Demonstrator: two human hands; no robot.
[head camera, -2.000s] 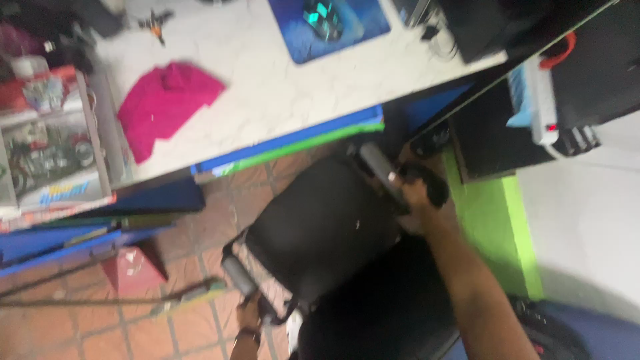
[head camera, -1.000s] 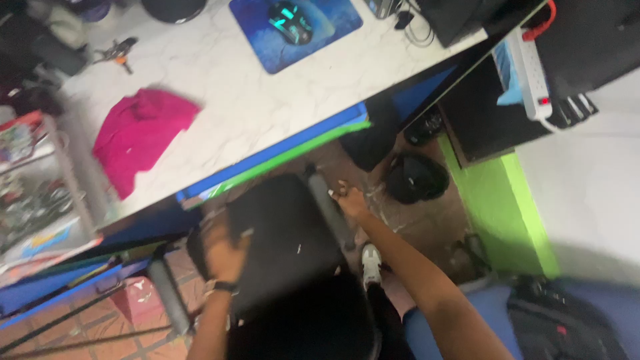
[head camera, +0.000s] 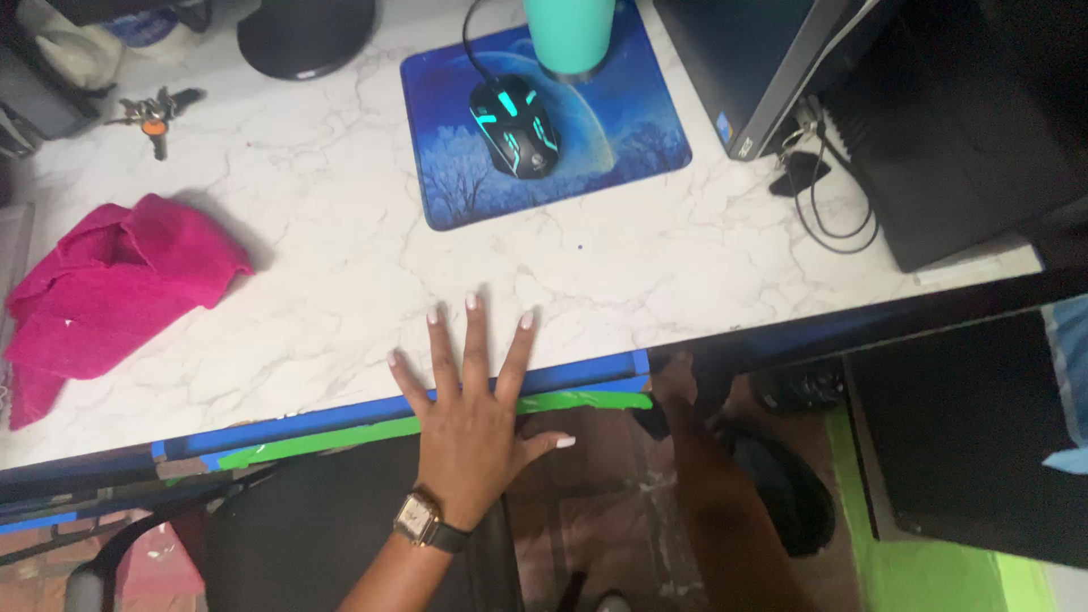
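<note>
My left hand (head camera: 472, 429), with a square-faced wristwatch (head camera: 418, 517) on its wrist, is spread flat with fingertips over the front edge of the marble-patterned desk (head camera: 340, 323); it holds nothing. My right hand (head camera: 676, 378) reaches down at the desk's front underside, beside the end of the blue and green edge of a drawer or shelf (head camera: 586, 399); its fingers are partly hidden in shadow. Under my left forearm stands the black chair (head camera: 340, 527). Beyond my left hand, a lit black mouse (head camera: 514, 127) lies on a blue mouse pad (head camera: 629, 127).
A pink cloth (head camera: 127, 289) and keys (head camera: 153, 119) lie at the left. A turquoise cup (head camera: 569, 34) stands on the pad. Right of it are a computer tower (head camera: 748, 51) and a thin cable (head camera: 816, 212). Below right, a black bag-like object (head camera: 782, 484) lies on the tiled floor.
My left hand has moved from over the chair to the desk's front edge. The right hand has left the chair's armrest area for the desk's underside. The view is now closer to the desk.
</note>
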